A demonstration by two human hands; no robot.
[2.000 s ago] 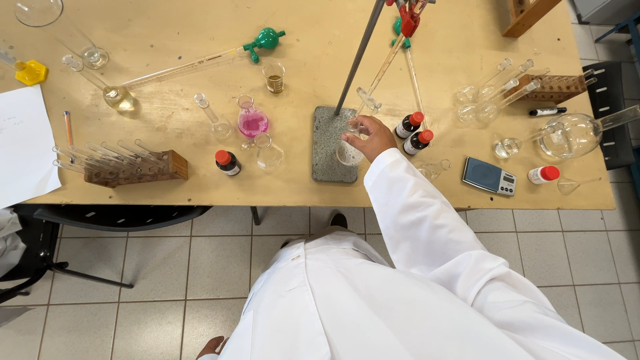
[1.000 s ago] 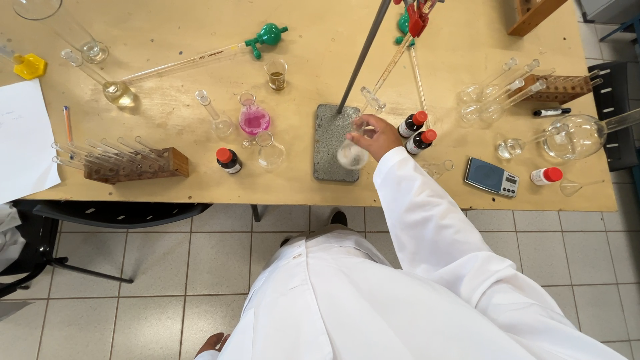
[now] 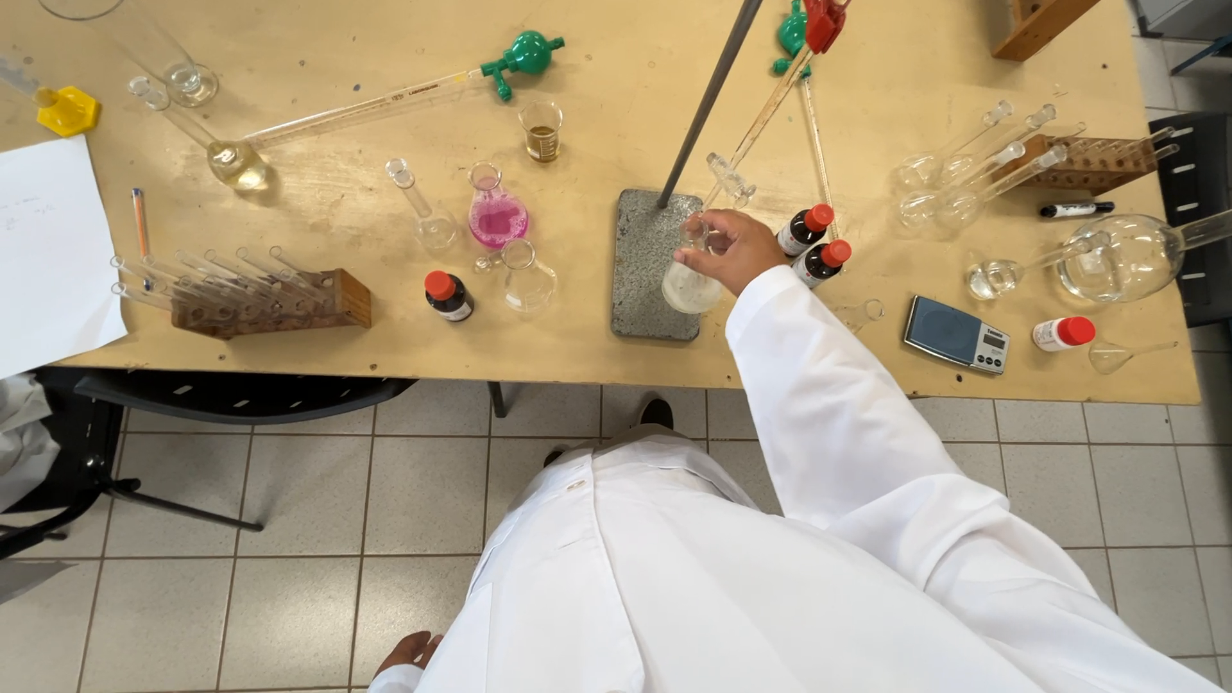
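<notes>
My right hand [image 3: 730,248] grips the neck of a glass Erlenmeyer flask [image 3: 691,291] with cloudy, whitish contents, held over the grey base [image 3: 640,265] of a retort stand. Just above the flask's mouth is the glass stopcock [image 3: 731,181] of a burette [image 3: 770,111], held by a red clamp [image 3: 825,24]. Two dark bottles with red caps [image 3: 806,229] stand right of my fingers. Low in the view, beside the white lab coat, hangs my left hand [image 3: 409,654], partly hidden; no object shows in it.
Left of the stand are a flask of pink liquid [image 3: 499,219], an Erlenmeyer flask [image 3: 530,285], a red-capped bottle [image 3: 449,295] and a beaker [image 3: 543,133]. A test tube rack [image 3: 279,310] stands farther left. A digital scale [image 3: 956,334] and volumetric flasks [image 3: 962,207] are at right.
The flask in my right hand has shifted slightly over the stand's base, and its contents look cloudier than two seconds ago. My left hand remains low beside the coat.
</notes>
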